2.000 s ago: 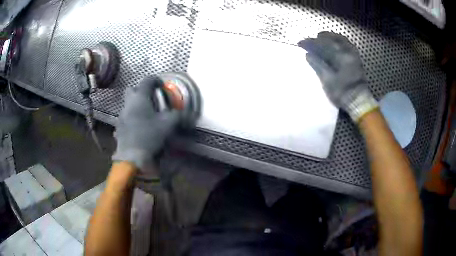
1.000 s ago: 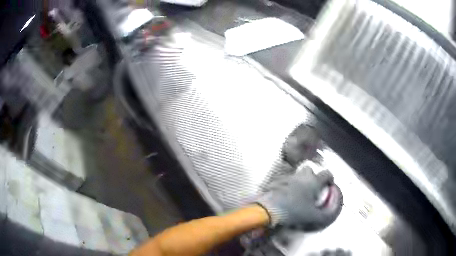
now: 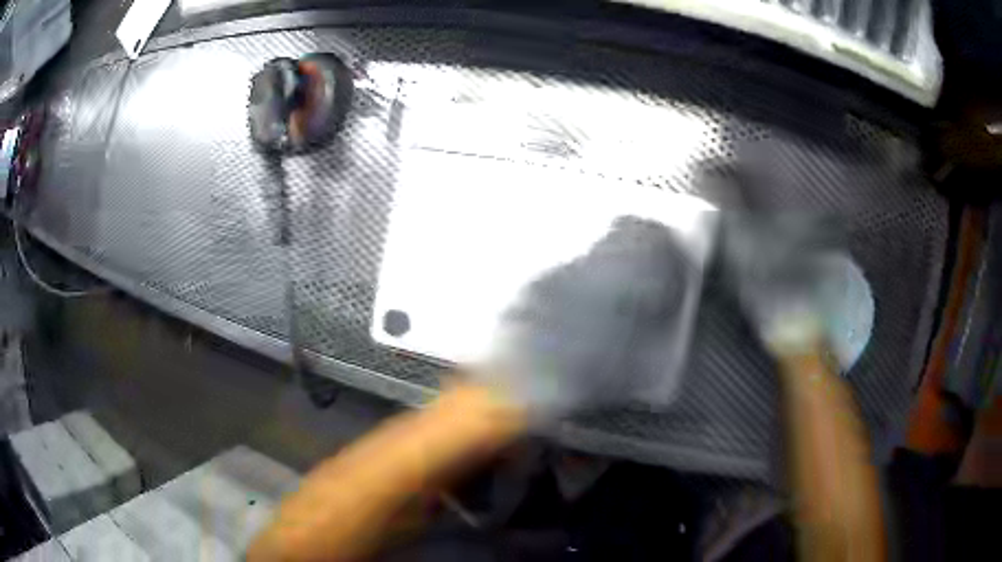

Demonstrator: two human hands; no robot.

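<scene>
The bright silver-white metal panel (image 3: 461, 231) lies on the perforated table, with a dark round hole near its lower left corner. My left hand (image 3: 604, 302), in a grey glove and strongly blurred, is over the panel's right part and hides much of it. My right hand (image 3: 780, 247), also gloved and blurred, is at the panel's upper right corner. Whether either hand grips the panel cannot be told. Two orbital sanders (image 3: 305, 101), dark with an orange-red part, stand close together at the upper left, away from both hands.
A pale blue disc (image 3: 848, 313) lies right of my right hand, partly covered. A dark hose (image 3: 288, 258) runs from the sanders over the table's front edge. The slotted rack (image 3: 857, 44) is behind the table. Pale blocks (image 3: 77, 467) are at the lower left.
My left hand held a sander before; it has let go and moved right, over the panel. The sanders now stand side by side. The view swung left and back. The round hole now shows.
</scene>
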